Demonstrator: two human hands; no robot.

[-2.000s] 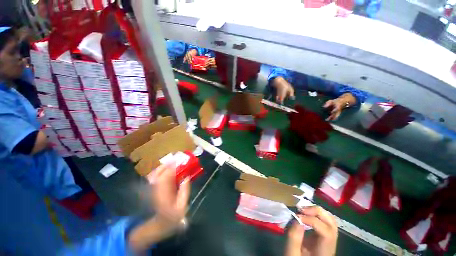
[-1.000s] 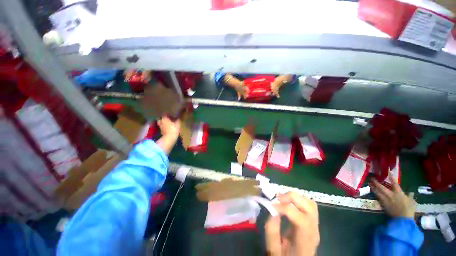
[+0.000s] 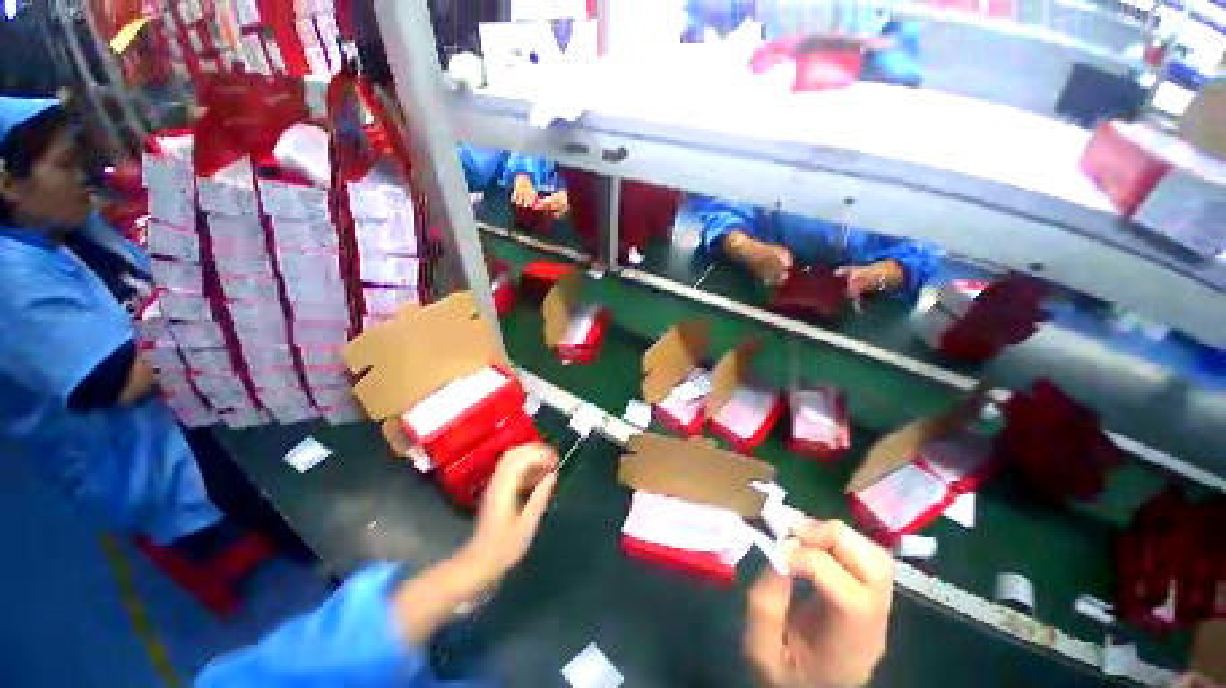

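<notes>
My left hand (image 3: 511, 508) is at the near right end of stacked red cartons (image 3: 487, 452); the top one is open with a brown flap raised. Its fingers are bent; whether they grip the carton cannot be told. My right hand (image 3: 827, 605) pinches a small white paper piece (image 3: 772, 548) between its fingertips. It is beside another open red carton (image 3: 683, 551) with white contents and a raised brown flap, lying on the dark bench (image 3: 538, 612).
The green belt (image 3: 807, 473) behind a pale rail carries open red cartons and a dark red bundle (image 3: 1055, 437). Loose white papers (image 3: 592, 668) lie on bench and rail. Stacked cartons (image 3: 242, 303) and a person (image 3: 74, 356) are at left. A white shelf (image 3: 807, 168) spans above; other hands work behind.
The view swung right and back. My left hand reached over the belt to a carton, then came back to the stack at left. My right hand still holds white paper. More cartons are on the belt.
</notes>
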